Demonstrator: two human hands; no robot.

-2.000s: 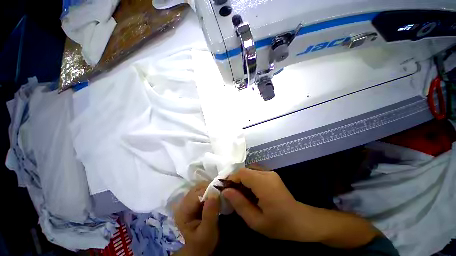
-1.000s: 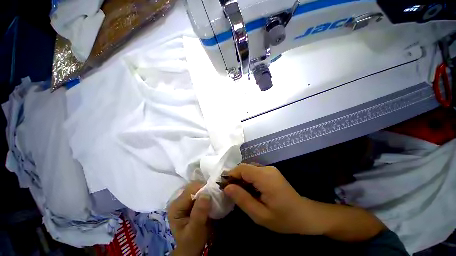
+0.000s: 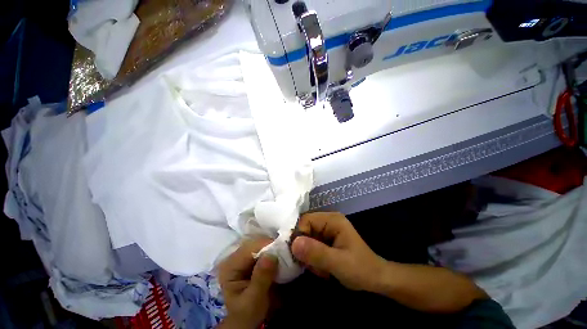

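Note:
A white garment piece [image 3: 186,167] lies spread left of the needle area, its near end bunched over the table's front edge. My left hand [image 3: 248,279] pinches the bunched end between thumb and fingers. My right hand [image 3: 328,250] is closed around small dark thread snips [image 3: 296,236], mostly hidden by the fingers, with the tip at the cloth. The white sewing machine [image 3: 335,38] with a blue stripe stands above right; its light glares near the needle.
Stacked cloth [image 3: 64,193] hangs at the left edge, above a red basket [image 3: 154,308]. A plastic-wrapped brown packet [image 3: 148,45] lies behind. Red-handled scissors [image 3: 565,119] lie at the right edge. A loose white heap [image 3: 521,250] is at lower right, below the grey ruled edge [image 3: 437,164].
The camera view has shifted slightly. The snips' dark tips, visible earlier at the cloth, are now mostly covered by my right fingers. Both hands stay at the bunched end.

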